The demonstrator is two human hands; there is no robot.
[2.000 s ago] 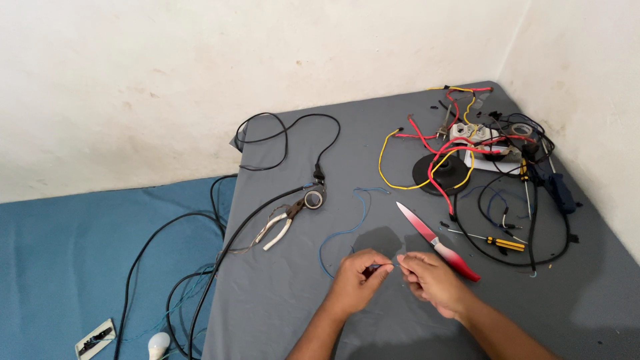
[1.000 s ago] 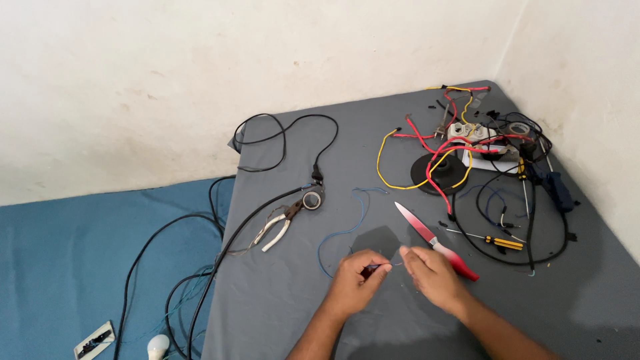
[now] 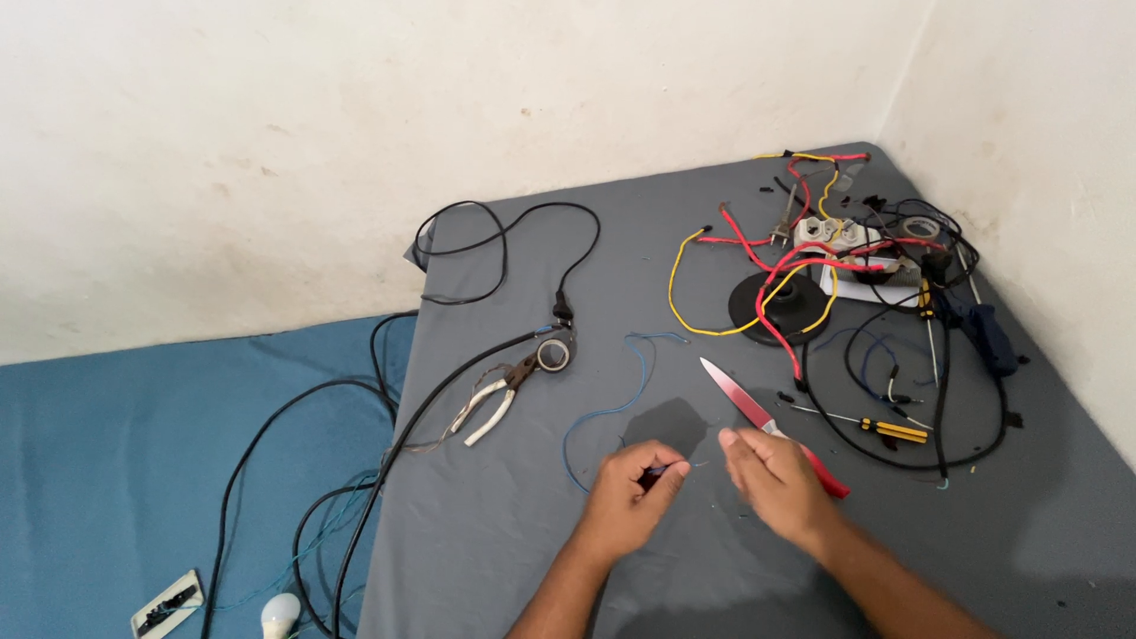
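Observation:
My left hand (image 3: 632,497) pinches a thin, dark wire (image 3: 655,472) between thumb and fingers; a fine end sticks out to the right of the fingertips. To its right, my right hand (image 3: 774,484) is raised with the fingers close together, apart from the wire; whether it holds anything cannot be told. A kitchen knife with a red blade and handle (image 3: 744,397) lies beside and partly behind the right hand. Behind the left hand, a blue wire (image 3: 612,411) curves over the grey cloth. Pliers with white handles (image 3: 495,410) lie to the left, touching a tape roll (image 3: 553,355).
A white socket strip (image 3: 836,233), red and yellow wires, a black round base (image 3: 750,311) and a yellow-handled screwdriver (image 3: 895,431) lie at the right. Black cables (image 3: 426,413) cross the table's left edge. Beyond it are a light bulb (image 3: 280,614) and a switch plate (image 3: 169,605).
My hands were close together at the fingertips two seconds ago; my right hand has moved apart from the left. The left hand keeps its hold on the wire.

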